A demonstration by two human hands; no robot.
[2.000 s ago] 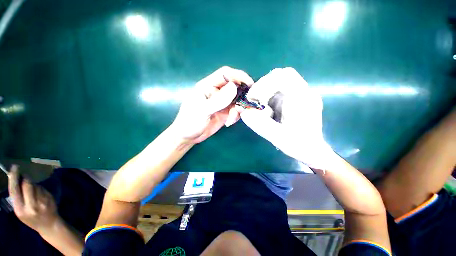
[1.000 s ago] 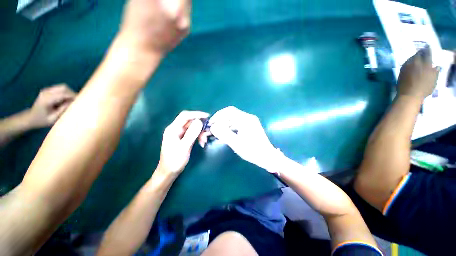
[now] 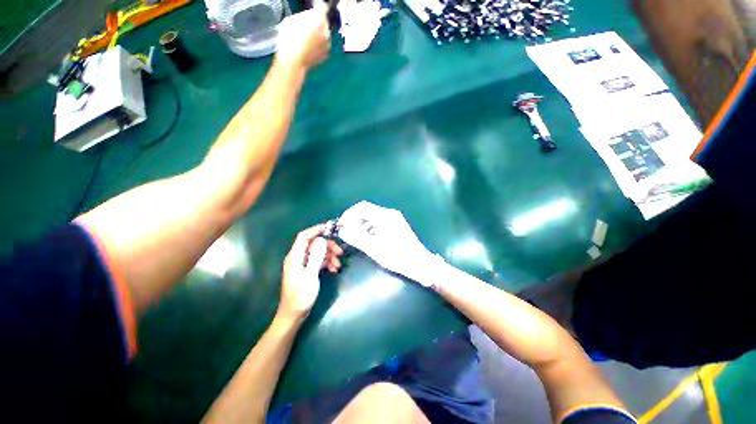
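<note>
My left hand (image 3: 305, 269) is bare and pinches a small dark part (image 3: 331, 229), likely the connector housing, between thumb and fingertips. My right hand (image 3: 381, 236), in a white glove, meets it at the same part from the right, its fingertips at the part's edge. The fingers cover most of the part, and its details are too small to tell. Both hands are just above the green mat (image 3: 398, 310), near its front edge.
A wire harness (image 3: 535, 120) lies at right beside instruction sheets (image 3: 638, 137). A harness pile (image 3: 497, 15) lies at the far side. A neighbour's arm (image 3: 240, 161) reaches across at left, near a white box (image 3: 104, 99) and a white fan (image 3: 249, 25). Another person's arm is at upper right.
The view has swung to the far side and right, showing the pile, box, fan and sheets. The left neighbour's arm now reaches far over the table. My hands still hold the small part together.
</note>
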